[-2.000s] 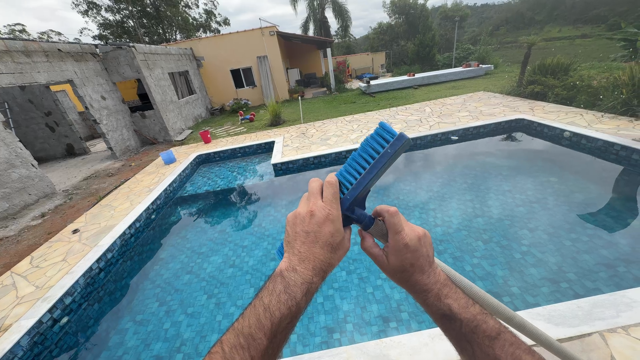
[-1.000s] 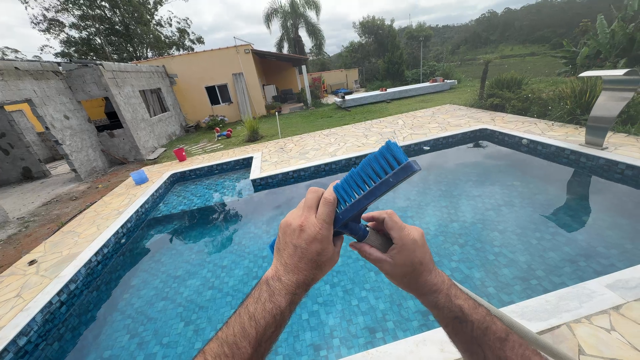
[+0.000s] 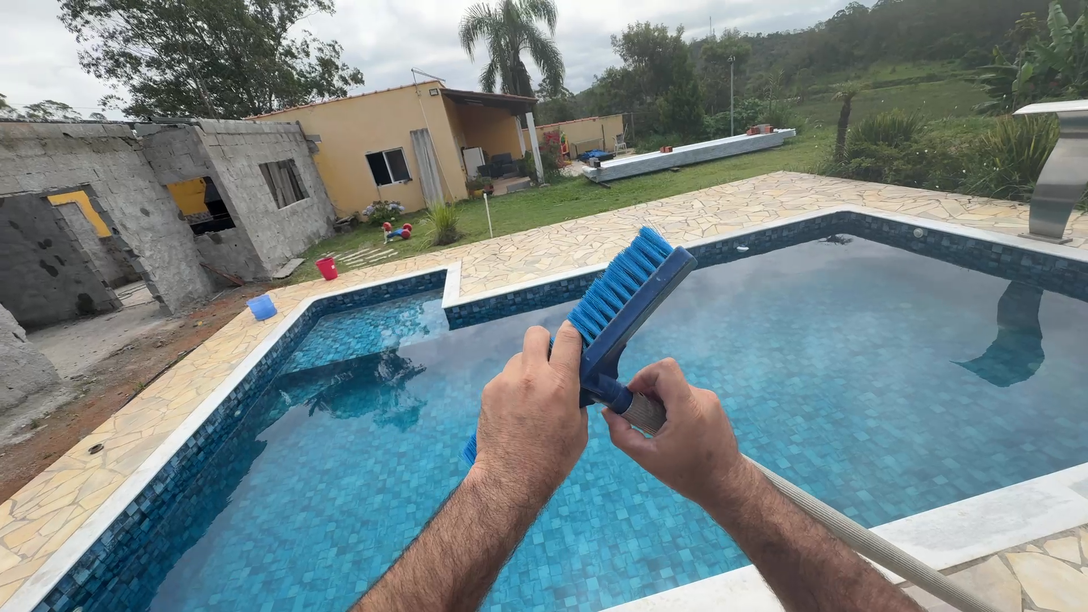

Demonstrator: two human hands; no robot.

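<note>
A blue pool brush [image 3: 633,297] with blue bristles is held up over the pool, its head tilted. My left hand [image 3: 535,408] is closed around the brush head, and a bit of blue bristle shows below it. My right hand [image 3: 680,425] grips the end of a ribbed grey pole [image 3: 850,527], right where it meets the brush's socket. The pole runs down to the lower right, partly behind my right forearm. How far the pole sits in the socket cannot be told.
A tiled pool [image 3: 408,510] with white stone coping [image 3: 994,514] lies below my hands. Stone paving [image 3: 731,204] surrounds it. A blue bucket [image 3: 262,307] and a red bucket [image 3: 326,268] are on the left. A metal waterfall spout [image 3: 1058,170] stands at the right.
Both hands keep hold of the brush and pole over the pool. The view has turned somewhat to the right since the first frame, bringing the metal spout into sight.
</note>
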